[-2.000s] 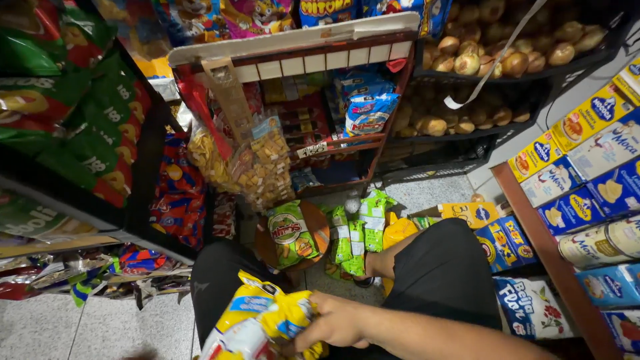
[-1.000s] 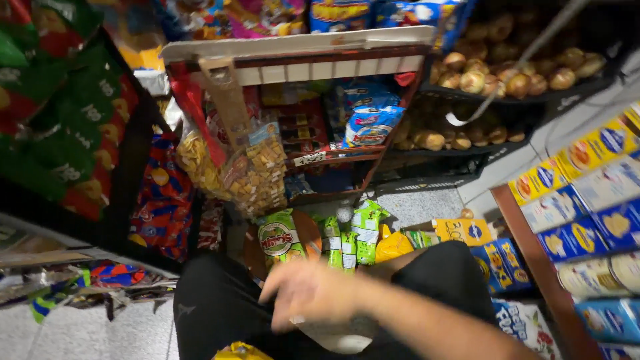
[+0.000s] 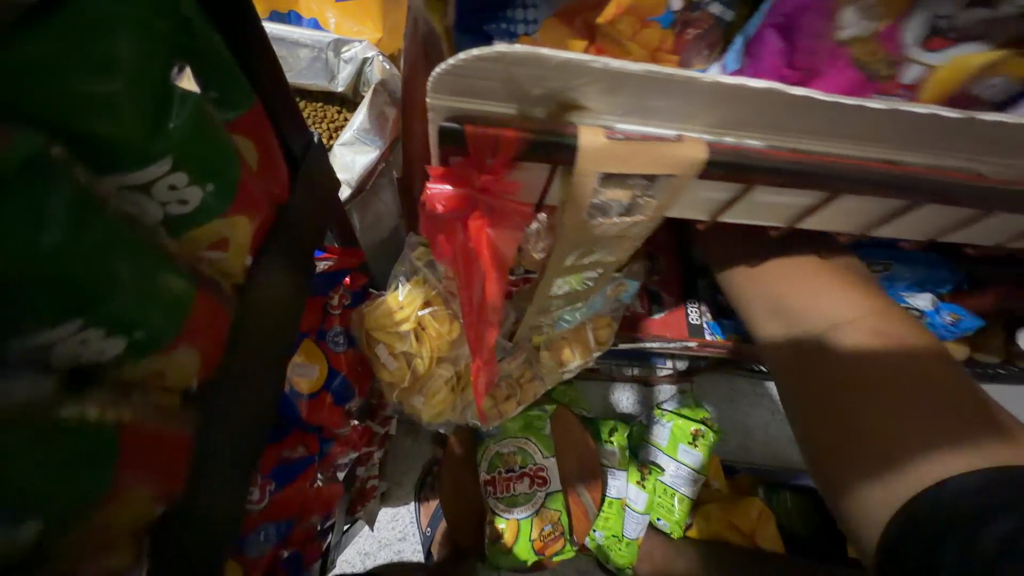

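Observation:
My right hand (image 3: 744,252) reaches into the rack under its white-edged top shelf; the forearm comes in from the right. The fingers are hidden inside, so whether they hold anything does not show. Beside it stands a red box (image 3: 668,316), and blue packets (image 3: 932,300) lie to the right of the wrist. Left of the arm, clear bags of yellow chips (image 3: 416,336) and small snacks (image 3: 572,344) hang from the rack, with a red plastic ribbon (image 3: 480,240). My left hand is out of view.
Below the rack are a green snack bag (image 3: 520,496), several light-green packets (image 3: 676,464) and a yellow bag (image 3: 736,520). Large green bags (image 3: 104,240) fill the left side. An opened silver sack of kibble (image 3: 360,120) stands behind.
My right hand held yellow packets over my lap two seconds ago, then appeared above my lap without them; now it is inside the rack. The view has moved closer to the rack.

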